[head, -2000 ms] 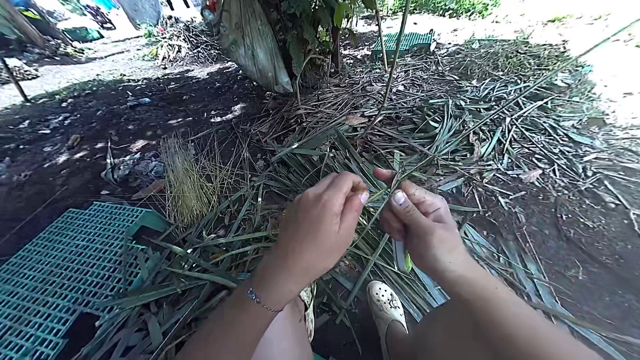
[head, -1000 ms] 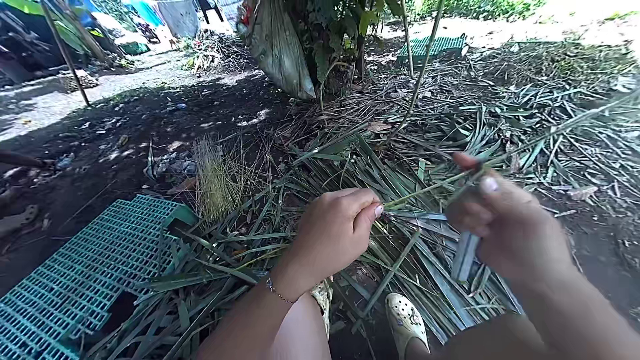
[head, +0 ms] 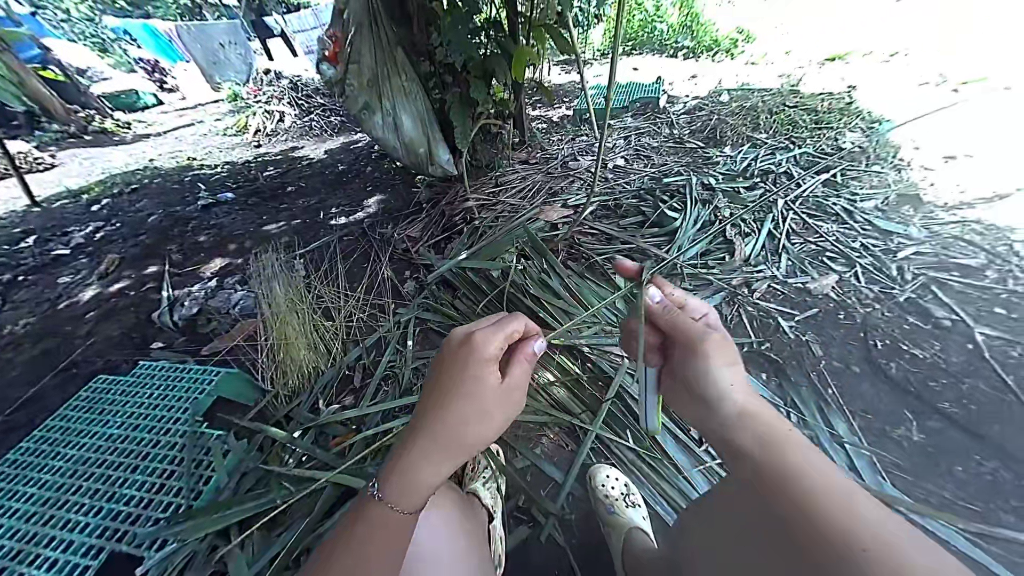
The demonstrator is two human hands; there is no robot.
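Observation:
My left hand pinches the end of a thin green leaf strip between thumb and forefinger. The strip runs up and right to my right hand, whose fingers are closed around a small flat tool, probably a knife, with its pale, flat part pointing down below the fist. A narrow strip also hangs down in front of the right fingers. Beyond the right hand a long thin stem reaches toward the upper right. Long green leaves lie beneath both hands. A bundle of thin yellowish ribs stands left of my left hand.
Green plastic slatted panels lie at the lower left. A hanging sack is beside a leafy plant ahead. Cut leaves and stalks cover the ground to the right. My feet, in cream clogs, are below my hands.
My right hand moved away from the left hand, drawing along the strip, and now is somewhat closer to it again. My left hand keeps its pinch. The view has shifted.

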